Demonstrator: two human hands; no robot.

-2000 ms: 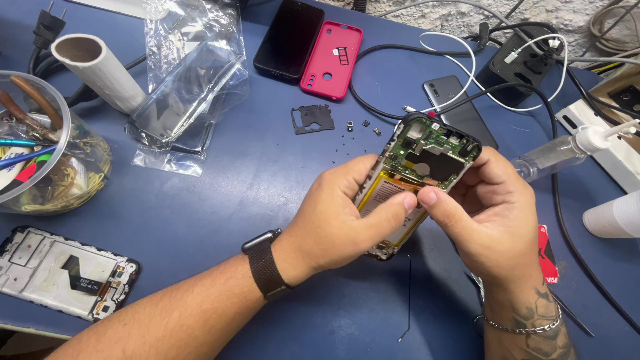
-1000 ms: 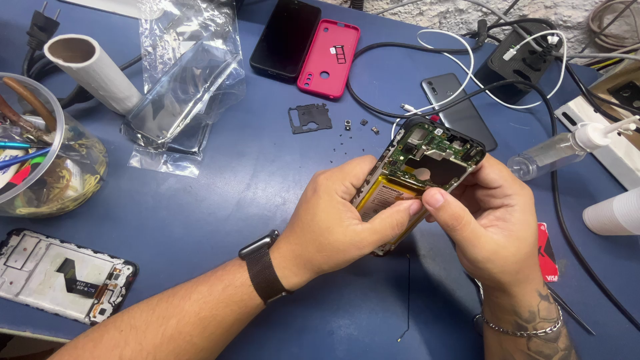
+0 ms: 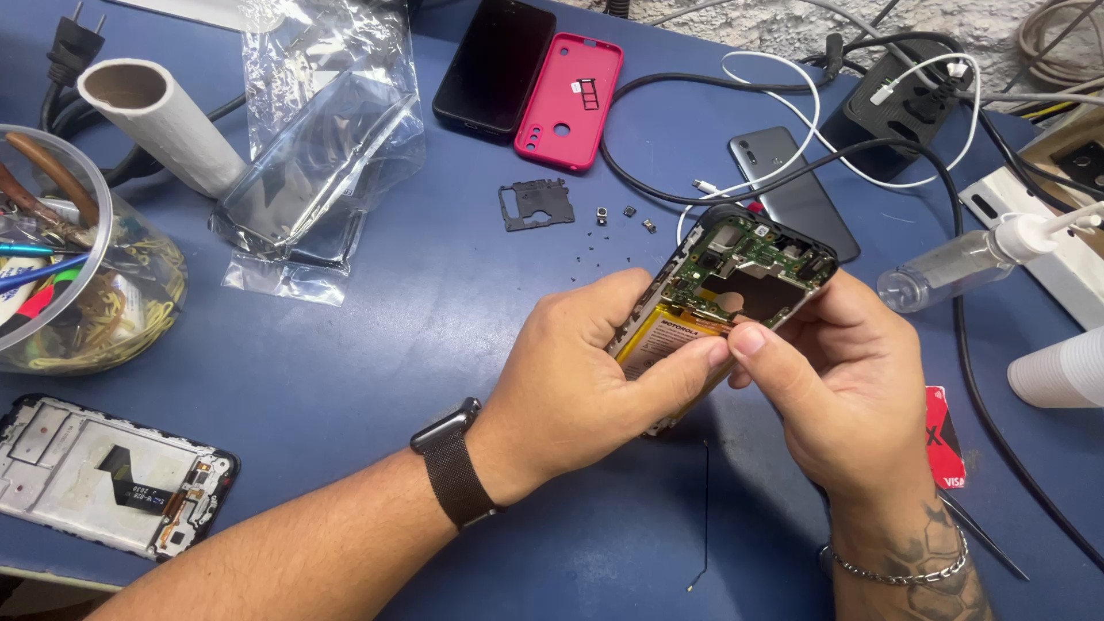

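Observation:
An opened smartphone (image 3: 759, 267) is held tilted between both hands, its green circuit board and yellow-edged battery (image 3: 664, 336) showing. My left hand (image 3: 578, 371) grips its left side, the thumb lying across the battery. My right hand (image 3: 837, 388) holds the right side, with the thumb pressed near the seam of board and battery; the fingers behind the phone are partly hidden. Beyond the phone lie a black plastic inner cover (image 3: 536, 205), small camera modules (image 3: 602, 216) and several tiny screws. A thin black coaxial cable (image 3: 706, 517) lies below the hands.
At left are a clear tub (image 3: 147, 302) of tools, a cardboard tube (image 3: 172, 129), plastic-wrapped part (image 3: 302, 172) and phone frame (image 3: 112, 474). A black phone (image 3: 496, 65), pink case (image 3: 569, 103), cables and grey phone (image 3: 798, 190) lie behind. Right are a dispenser bottle (image 3: 944, 267), cups (image 3: 1056, 366) and tweezers (image 3: 983, 530).

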